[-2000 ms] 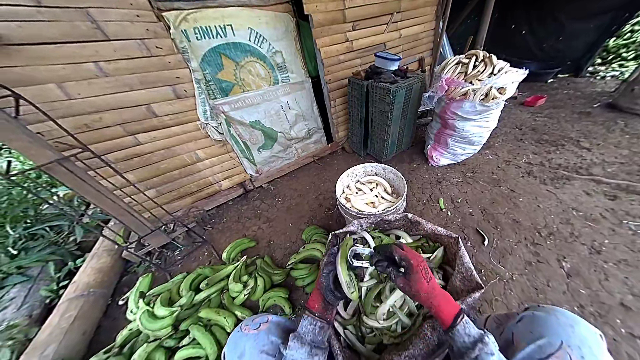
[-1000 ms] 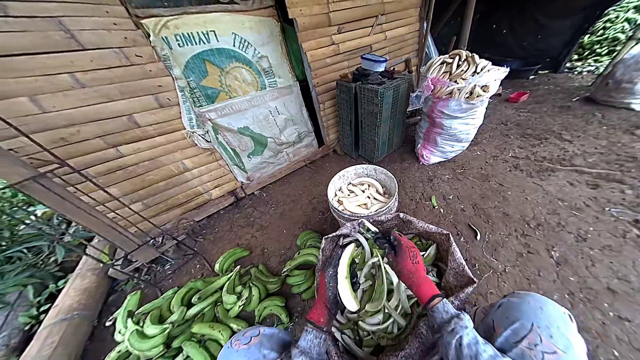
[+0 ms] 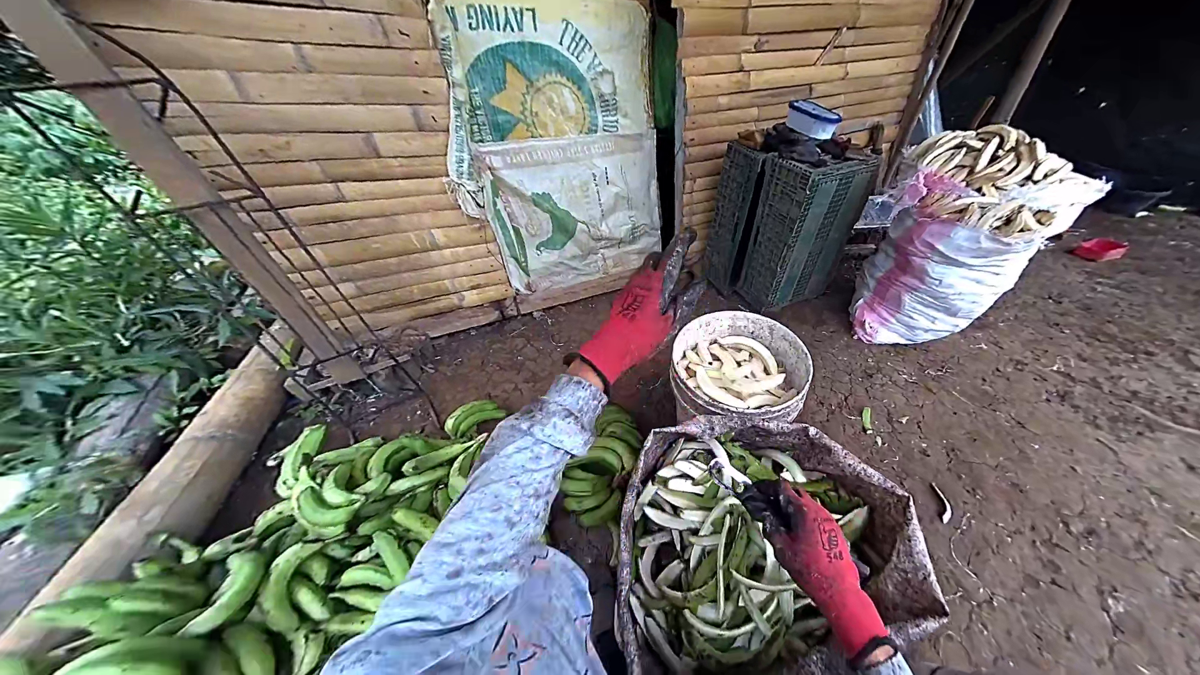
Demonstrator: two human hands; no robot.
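Note:
My left hand [image 3: 647,305], in a red glove with dark fingers, reaches forward just left of a white bucket [image 3: 689,394]; its fingers look spread and nothing shows in them. Peeled plantains [image 3: 736,370] lie in the bucket. My right hand [image 3: 811,539], gloved alike, is over an open sack [image 3: 905,553] full of green and white peels [image 3: 698,553]. A small metal tool [image 3: 722,476], perhaps a peeler, sticks out from its fingers. Unpeeled green plantains [image 3: 328,562] are heaped on the ground at the left, partly behind my left sleeve.
Dark plastic crates [image 3: 797,225] with a lidded tub [image 3: 813,119] on top stand against the bamboo wall [image 3: 366,141]. To their right is a full white and pink sack [image 3: 937,272]. A bamboo pole [image 3: 187,487] and plants border the left side. A red object [image 3: 1099,249] lies on the soil.
My left hand has moved from over the peel sack, where it held a partly peeled plantain, forward to beside the bucket. That plantain no longer shows in it. The right hand remains over the sack.

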